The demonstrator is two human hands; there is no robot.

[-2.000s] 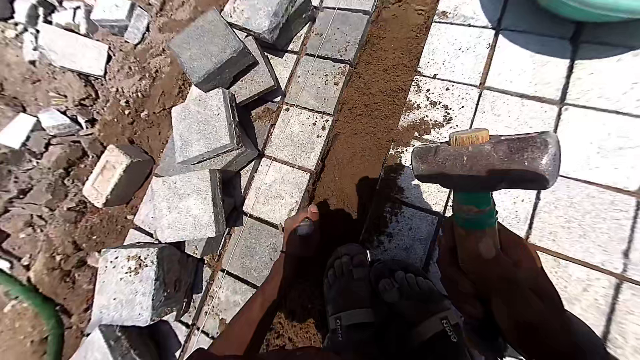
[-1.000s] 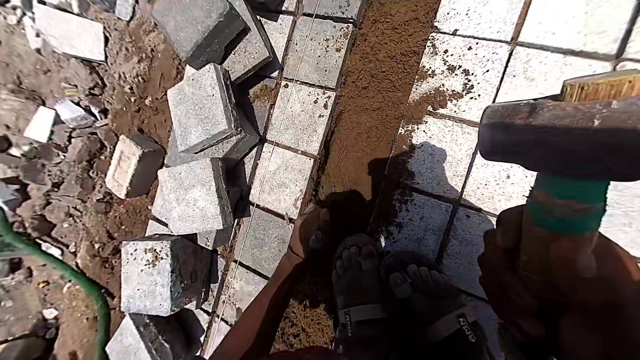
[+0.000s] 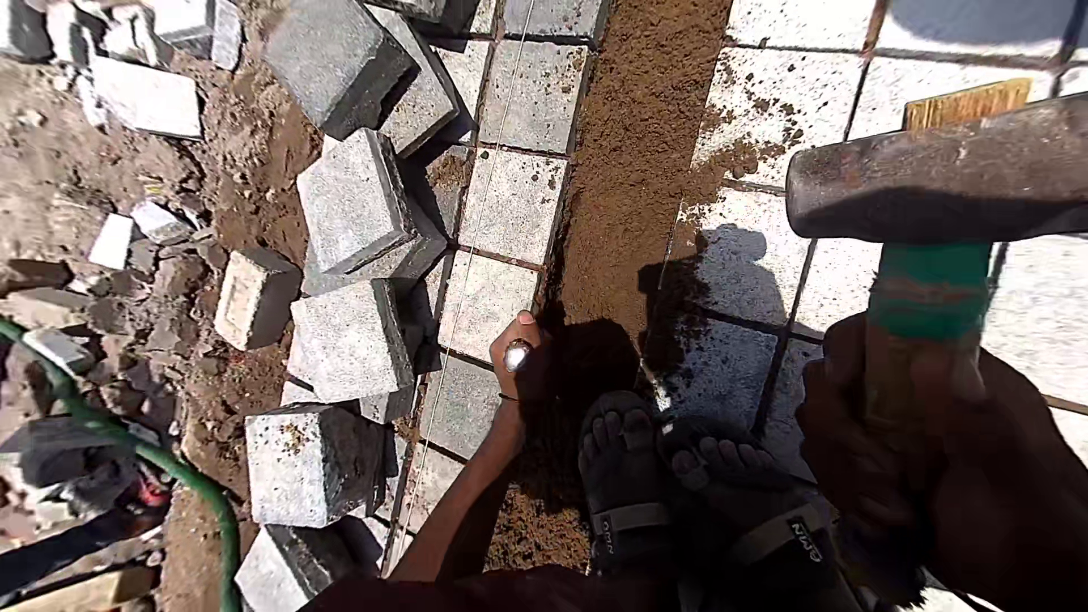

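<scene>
My right hand (image 3: 901, 425) grips the wooden handle of a sledge hammer, with green wrap below its steel head (image 3: 935, 170). The head is held up over the laid pavers (image 3: 769, 102) at the right. Down at the left edge of the soil strip (image 3: 629, 170), my left hand (image 3: 523, 361) is closed around a metal tool with a shiny round top end (image 3: 516, 355); its lower part is hidden. The hand is beside the row of laid pavers (image 3: 514, 204), along which a thin string runs.
Loose concrete blocks (image 3: 353, 340) lie heaped left of the paver row. Farther left are rubble, a single block (image 3: 255, 297) and a green hose (image 3: 191, 480). My sandalled feet (image 3: 629, 476) stand on the soil strip and pavers. Part of a round shadow lies at the top right.
The hammer in my right hand has moved right and looks larger, closer to the camera. My left hand stays low at the strip's left edge. The view has shifted somewhat.
</scene>
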